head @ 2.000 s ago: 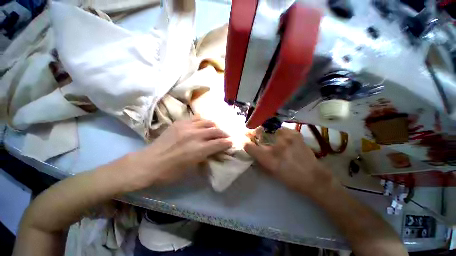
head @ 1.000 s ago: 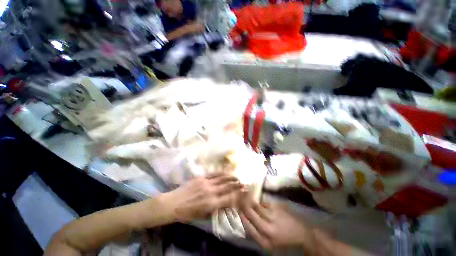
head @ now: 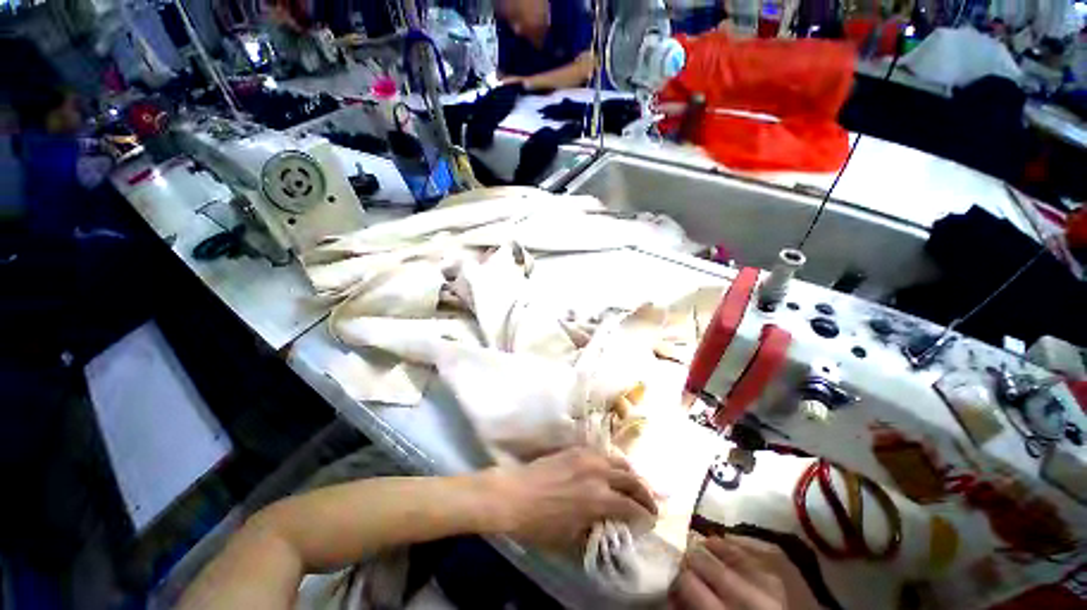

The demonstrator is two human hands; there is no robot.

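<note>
A large cream garment (head: 513, 381) lies heaped left of the needle and runs down over the table's front edge. My left hand (head: 584, 495) rests on it with bent fingers, gripping gathered cloth in front of the needle. My right hand (head: 739, 574) is at the cloth's lower right edge, partly cut off by the picture's bottom; its fingertips are not clear. The sewing machine (head: 882, 393) has a red-framed needle end (head: 737, 358) over the brightly lit cloth. The presser foot is hard to make out.
Scissors with red and yellowish loops (head: 844, 510) lie on the bed behind the needle. Another machine (head: 292, 191) stands at the left. Behind are a grey trough (head: 763, 215), red cloth (head: 763, 101), black cloth (head: 995, 274) and a person (head: 542, 48) at a table.
The view has lifted and turned, showing more of the room. Both hands have moved from beside the needle down toward the table's front edge, with the cloth's end drawn along.
</note>
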